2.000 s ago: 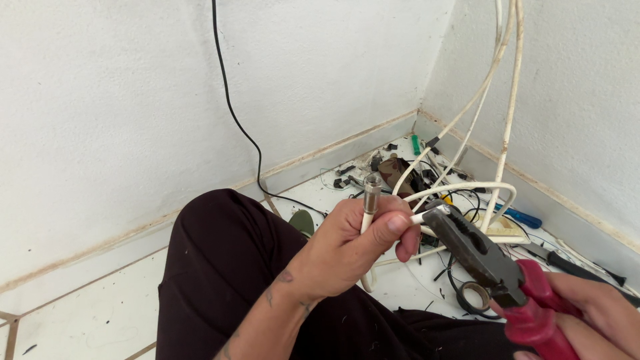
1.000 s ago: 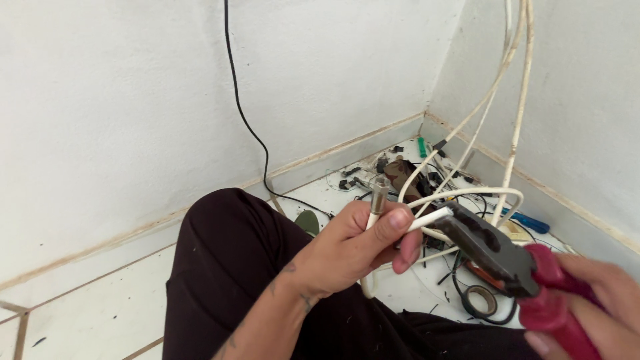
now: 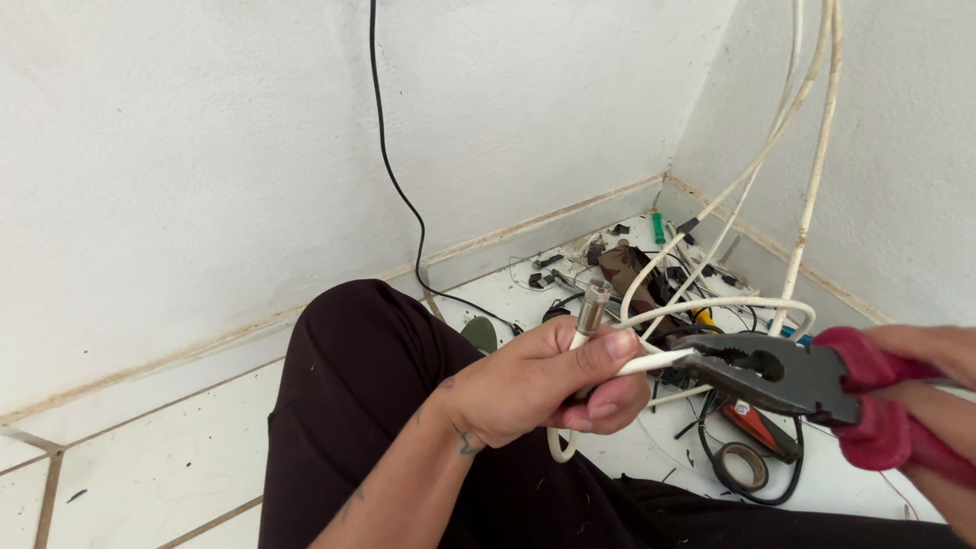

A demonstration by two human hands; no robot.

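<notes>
My left hand (image 3: 564,381) pinches a white coaxial cable (image 3: 654,361) between thumb and fingers, its cut end pointing right. A metal coaxial connector (image 3: 593,306) on a white cable stands up from the same hand, beside the thumb. My right hand (image 3: 926,389), partly out of view at the right edge, holds combination pliers (image 3: 785,377) by their red handles. The plier jaws are slightly apart, and their tips are at the end of the cable. Whether they touch or grip it cannot be told.
White cables (image 3: 812,175) hang down in the corner. Behind my hands on the tiled floor lie a camouflage-patterned pouch (image 3: 629,271), a green-handled tool (image 3: 658,229), a roll of tape (image 3: 741,467), a red and black tool (image 3: 762,431) and scraps. A black cord (image 3: 396,183) runs down the wall.
The pliers have turned from slanting down to the right to nearly level, and their jaws now show apart at the cable's end. My left hand keeps its hold on the cable.
</notes>
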